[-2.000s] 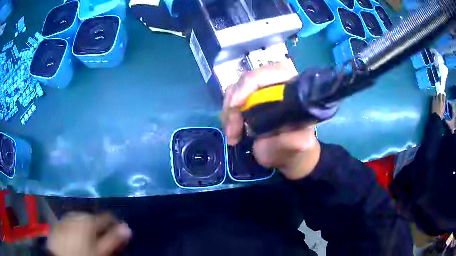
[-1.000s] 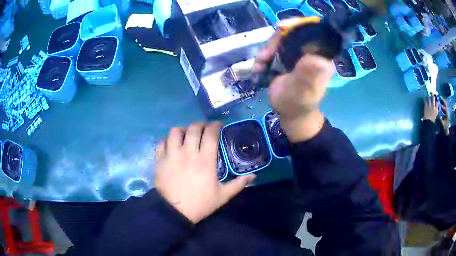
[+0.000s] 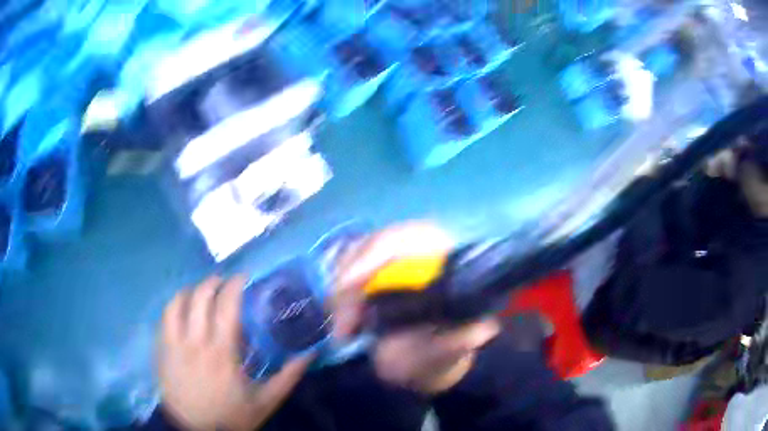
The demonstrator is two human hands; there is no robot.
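The view is blurred. My right hand (image 3: pixel 421 320) is closed around the black electric screwdriver (image 3: pixel 407 274) with its yellow band, at bottom centre. Its bit cannot be made out. My left hand (image 3: pixel 215 349) grips the left side of the row of blue speaker housings, fingers at the back and thumb in front. A housing with a black driver (image 3: pixel 290 305) shows between my hands. Another housing is mostly hidden behind my right hand, and part of one shows beside my left palm.
The white-and-black screw feeder (image 3: pixel 261 194) stands behind the housings. More speaker housings (image 3: pixel 459 114) stand at the back, and others (image 3: pixel 46 185) at the left. The screwdriver cable (image 3: pixel 623 202) runs to the upper right. A red stool (image 3: pixel 560 324) and another person's dark sleeve (image 3: pixel 674 278) are at the right.
The view has swung, shifting the feeder left. My right hand has come down from beside the feeder to the housings with the screwdriver. My left hand remains at the row's left side.
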